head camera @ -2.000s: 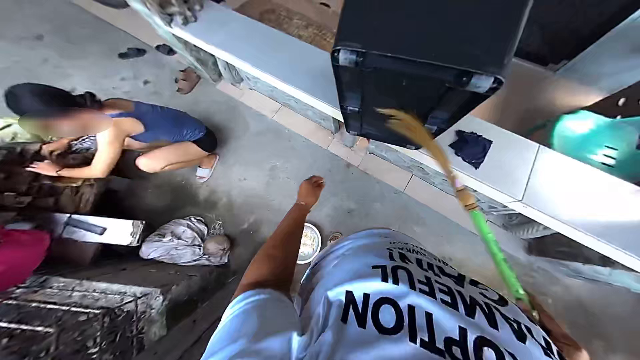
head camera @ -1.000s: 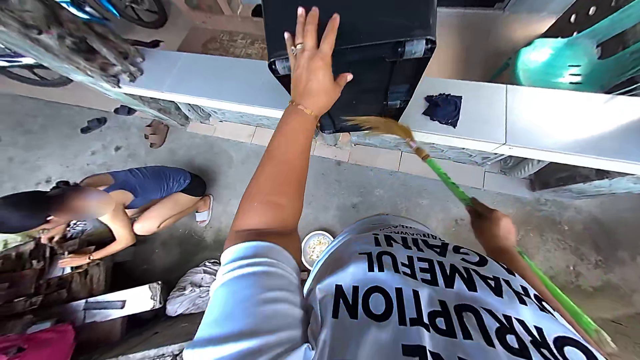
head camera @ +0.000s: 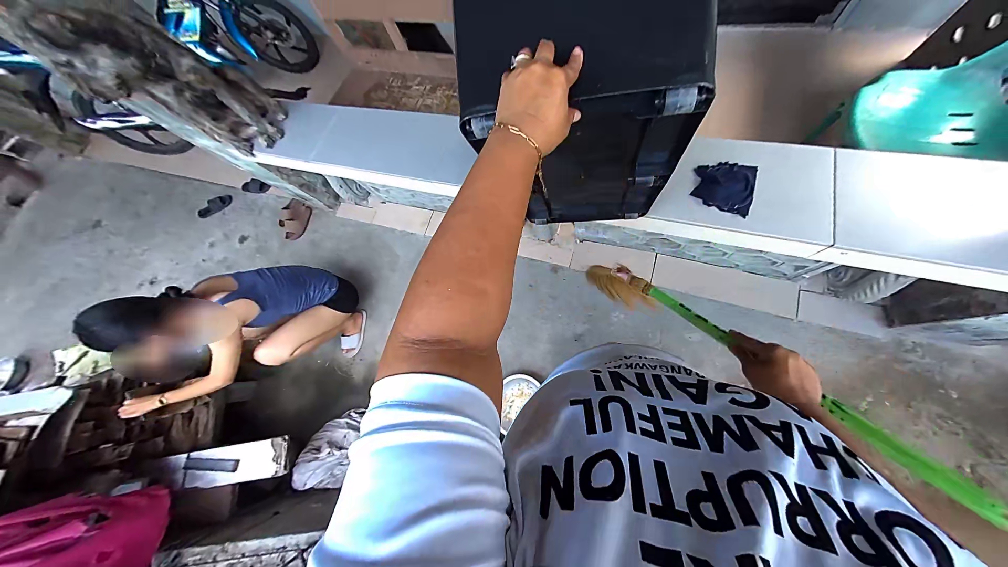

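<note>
My left hand rests on the side of a large black container at the top centre, fingers spread; the container is tilted on the tiled ledge. A ring and a thin bracelet are on this hand and wrist. Lower right, my right hand is closed around the green handle of a broom. The broom's straw-coloured bristles are low beside the tiled base of the ledge. A dark crumpled cloth lies on the ledge to the right of the container.
A person crouches at the left by stacked wood. Sandals lie on the concrete floor. The white-tiled ledge crosses the view, with a green plastic chair behind it at right. A bowl stands near my body.
My left hand has come up from low over the floor onto the black container. The broom's bristles have moved down from in front of the container to the foot of the ledge.
</note>
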